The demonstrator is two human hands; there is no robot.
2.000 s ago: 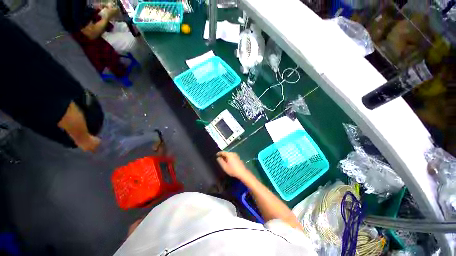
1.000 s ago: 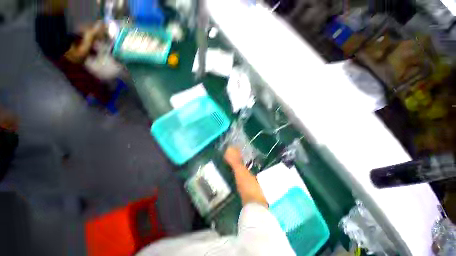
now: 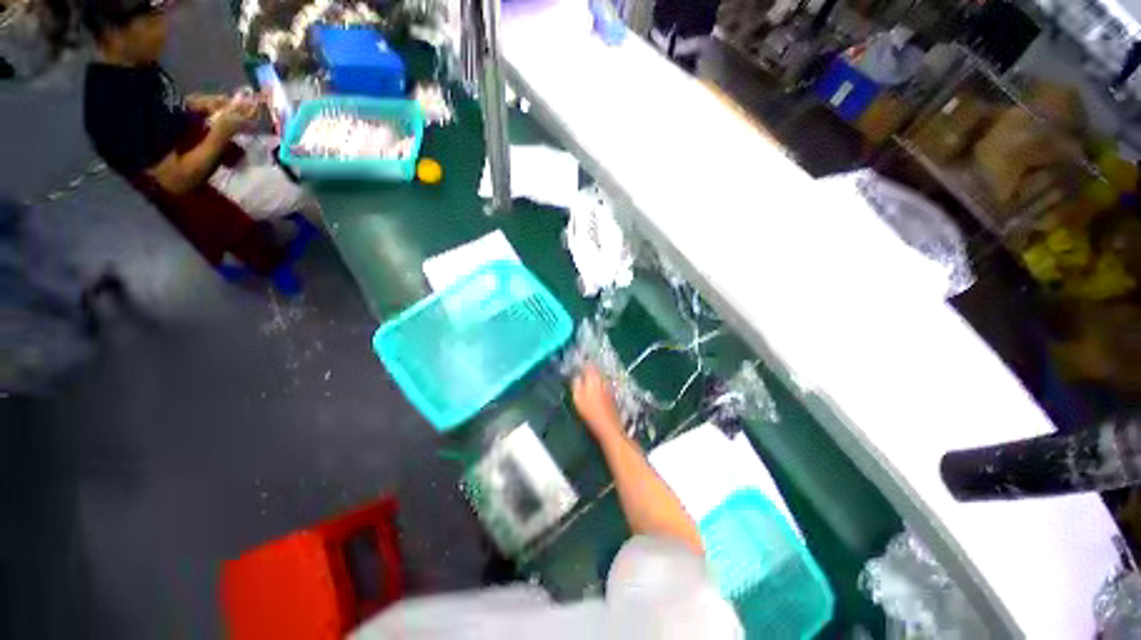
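Observation:
My right hand [image 3: 592, 393] reaches over the green bench onto the near-left side of a loose pile of thin grey-white leads [image 3: 621, 375]. The hand is small and blurred, so its fingers and any grip do not show clearly. A turquoise slotted basket [image 3: 476, 344] lies left of the hand and looks empty. A pale box with a dark screen [image 3: 523, 488], perhaps a tester, lies nearer to me. A second turquoise basket [image 3: 766, 569] stands right of my forearm, partly over white paper [image 3: 717, 473]. My left hand is out of the picture.
A white shelf [image 3: 776, 250] runs along the bench's right side, with a dark tube [image 3: 1032, 465] over it. A metal post [image 3: 497, 138] stands on the bench. A red stool [image 3: 294, 578] is at lower left. A seated person [image 3: 163, 150] works near a filled turquoise basket [image 3: 354, 140].
My right hand has moved from the bench's near edge, beside the pale box, to the leads. The view has shifted towards the bench's far end. The standing person at left has left the view.

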